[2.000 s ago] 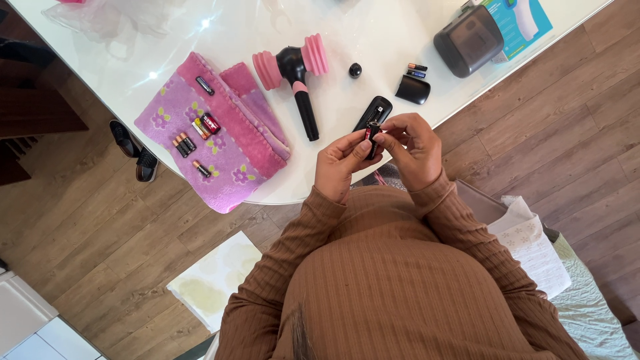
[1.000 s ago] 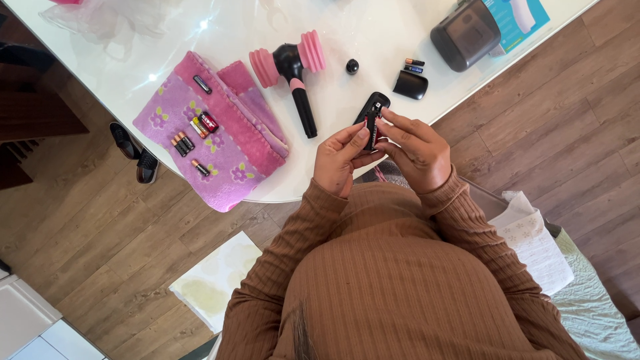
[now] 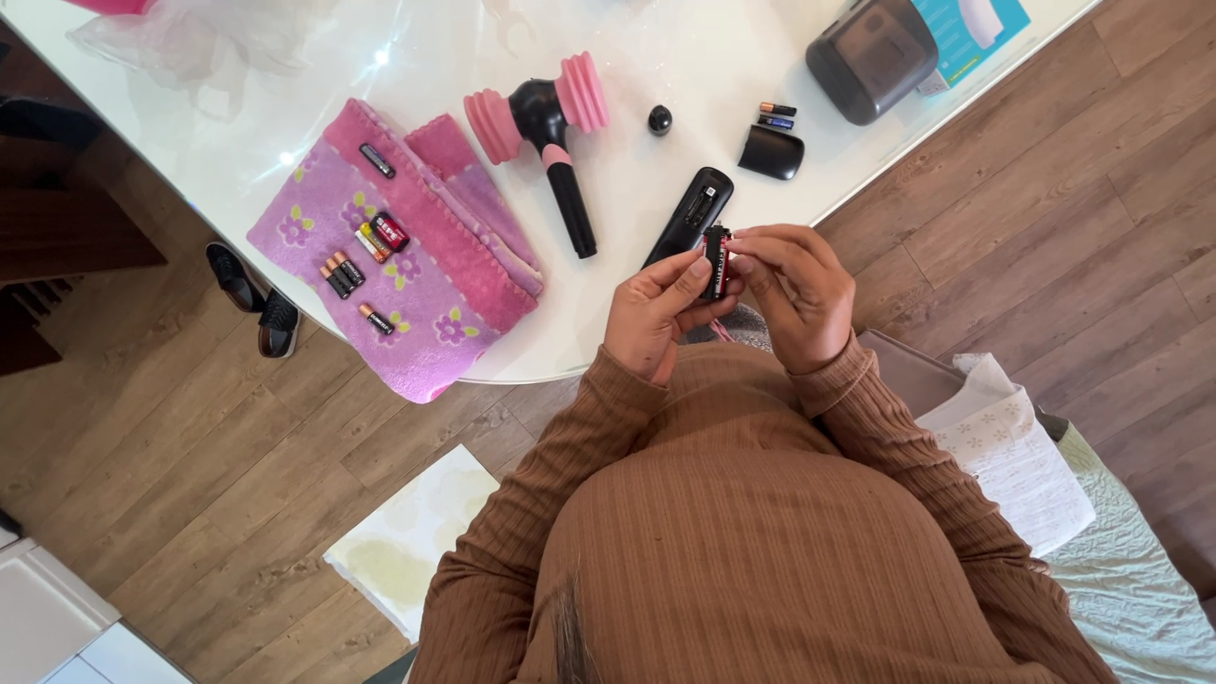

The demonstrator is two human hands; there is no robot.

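Note:
Between my left hand (image 3: 665,309) and my right hand (image 3: 793,290) is a small black battery holder (image 3: 714,261) with red-and-black batteries in it, gripped by the fingers of both. Just beyond my left fingertips, a black remote control (image 3: 691,214) lies on the white table, its battery bay uncovered. A black cover (image 3: 771,152) rests farther right beside two small batteries (image 3: 777,116). On the folded purple and pink towel (image 3: 446,256) are several batteries (image 3: 342,275), a red-and-black battery pack (image 3: 389,231) and a small dark oblong piece (image 3: 377,161).
A black and pink handheld massager (image 3: 560,142) and a small black knob-like piece (image 3: 659,120) lie on the glossy table (image 3: 722,57). A dark translucent container (image 3: 871,62) stands by a blue box (image 3: 983,33). Clear plastic (image 3: 218,57) lies far left.
My hands have shifted slightly away from the remote control, which shows more of its body now. The small holder between my fingers is turned more upright and is more visible.

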